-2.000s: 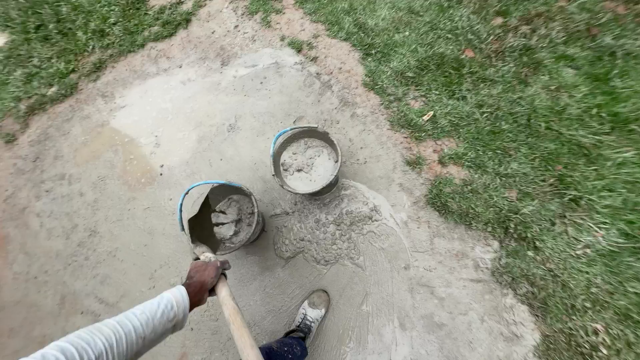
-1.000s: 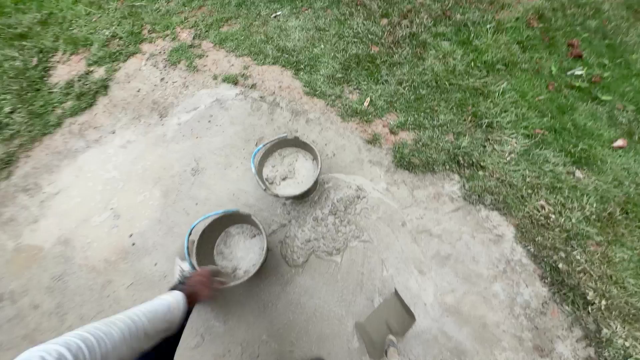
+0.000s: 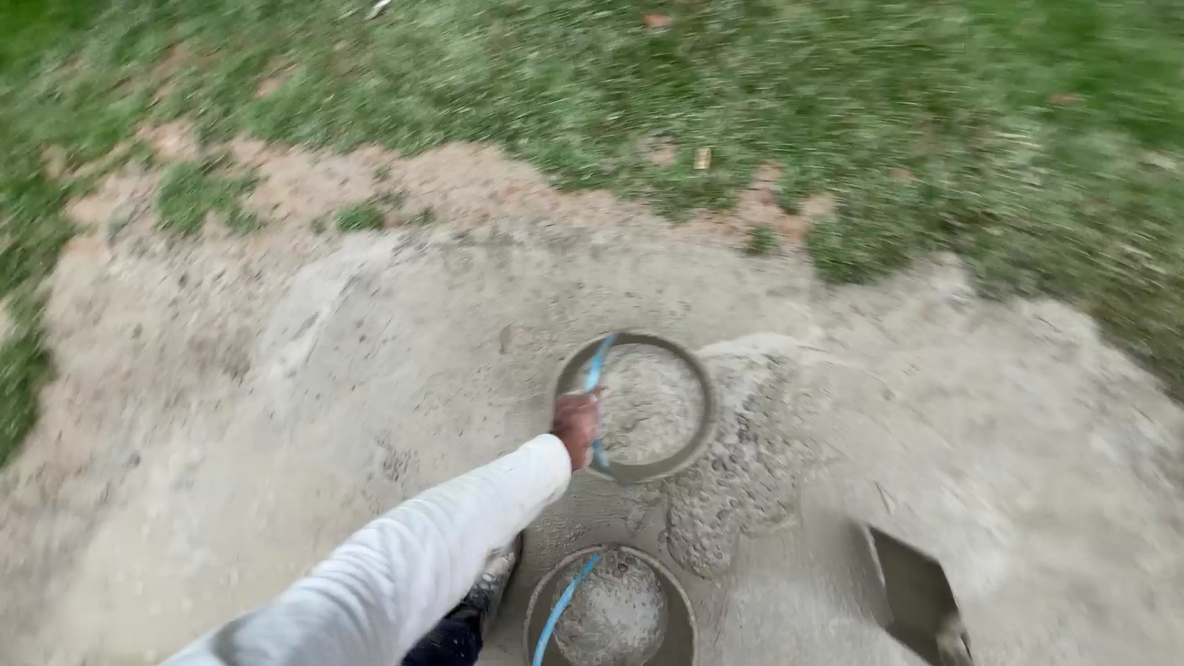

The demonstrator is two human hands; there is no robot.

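Note:
My left hand (image 3: 577, 427), in a white sleeve, is closed around the blue handle (image 3: 599, 363) of the farther bucket (image 3: 705, 393), which holds wet grey mortar (image 3: 650, 407). A second bucket (image 3: 686, 615) with a blue handle and mortar inside stands nearer, at the bottom of the view. At the lower right is the blade of a shovel (image 3: 914, 583), coated in mortar; its shaft runs out of view. My right hand is out of view.
A patch of wet, lumpy mortar (image 3: 735, 472) lies on the concrete slab (image 3: 444, 370) right of the buckets. My shoe (image 3: 495, 578) is beside the nearer bucket. Bare soil (image 3: 462, 180) and grass (image 3: 573, 83) border the slab.
My left hand was on the shovel's shaft, then at the nearer bucket, and now grips the farther bucket's handle. The shovel blade came out of the nearer bucket to the right.

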